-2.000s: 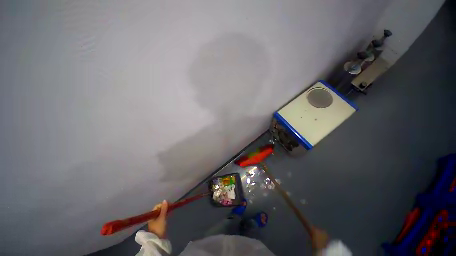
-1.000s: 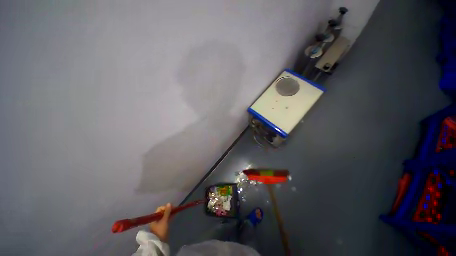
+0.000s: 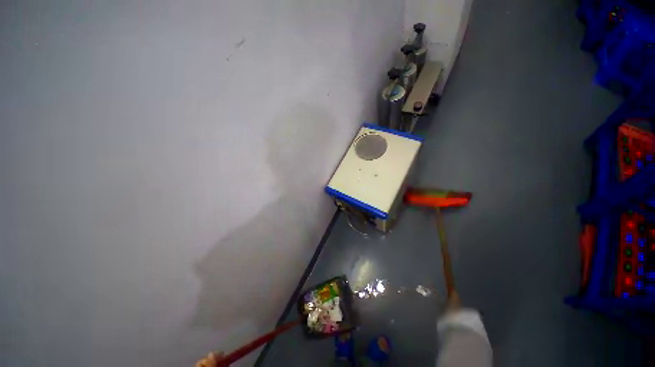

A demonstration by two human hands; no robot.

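Observation:
My right hand point(image 3: 453, 304) is closed around the brown handle of the broom point(image 3: 438, 198), arm stretched forward. The red-orange broom head lies beside the right side of the cream box. My left hand point(image 3: 210, 360) is at the bottom edge, partly cut off, on the red handle of the dustpan point(image 3: 347, 303). The dark pan sits on the floor near the wall base and holds white and coloured litter point(image 3: 323, 309). Bright white spots point(image 3: 373, 288) lie on the floor right of the pan; some may be scraps, some glare.
A cream box with blue edges point(image 3: 376, 172) stands against the pale wall point(image 3: 143, 143). Metal cylinders with black knobs point(image 3: 392, 98) stand behind it. A blue rack point(image 3: 600, 208) with red-orange panels point(image 3: 629, 251) is at the right. My blue shoes point(image 3: 378, 348) are near the pan.
The broom has moved forward and right, from beside the pan to beside the cream box. My right hand has come back into view. My left hand and dustpan now appear lower in the picture.

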